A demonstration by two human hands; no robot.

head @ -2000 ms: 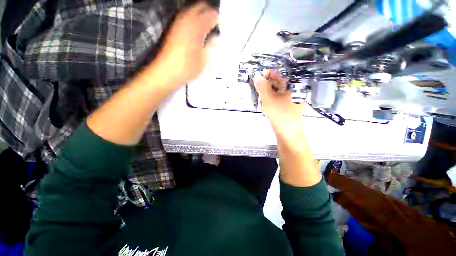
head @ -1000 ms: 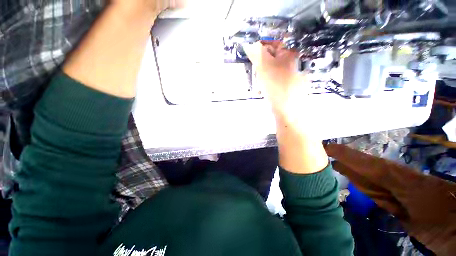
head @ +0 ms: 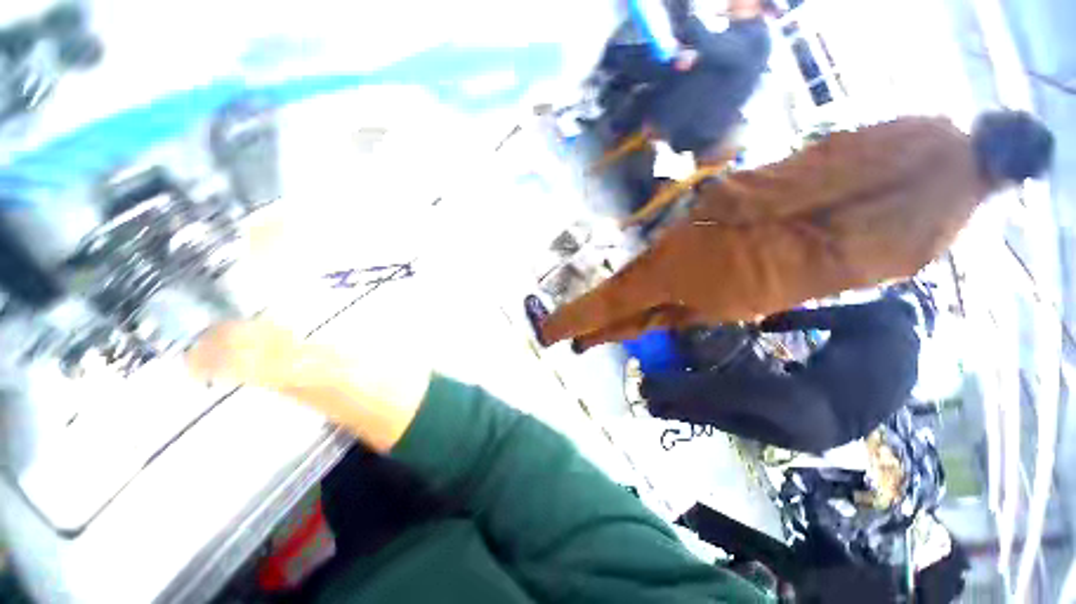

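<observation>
The sewing machine shows at the left, blurred, with its blue stripe (head: 283,89) across the top and its dark metal needle parts (head: 148,254) below. My right hand (head: 289,368) lies over the white machine bed (head: 130,472) just right of these parts. It is blurred and overexposed, so its fingers and anything in them cannot be made out. Dark thread snips (head: 372,276) lie on the bed beyond my hand. My left hand is not in view. The plaid fabric is not in view.
A person in brown clothing (head: 802,224) stands to the right. A person in dark clothing (head: 814,378) is beside them, near a blue thing (head: 651,350). Another person in dark clothing (head: 714,89) is at the top. A red thing (head: 297,549) shows below the table edge (head: 254,519).
The view has swung to the right and tilted. My left hand and the plaid fabric have left the picture. My right hand now appears left of centre, still near the needle parts.
</observation>
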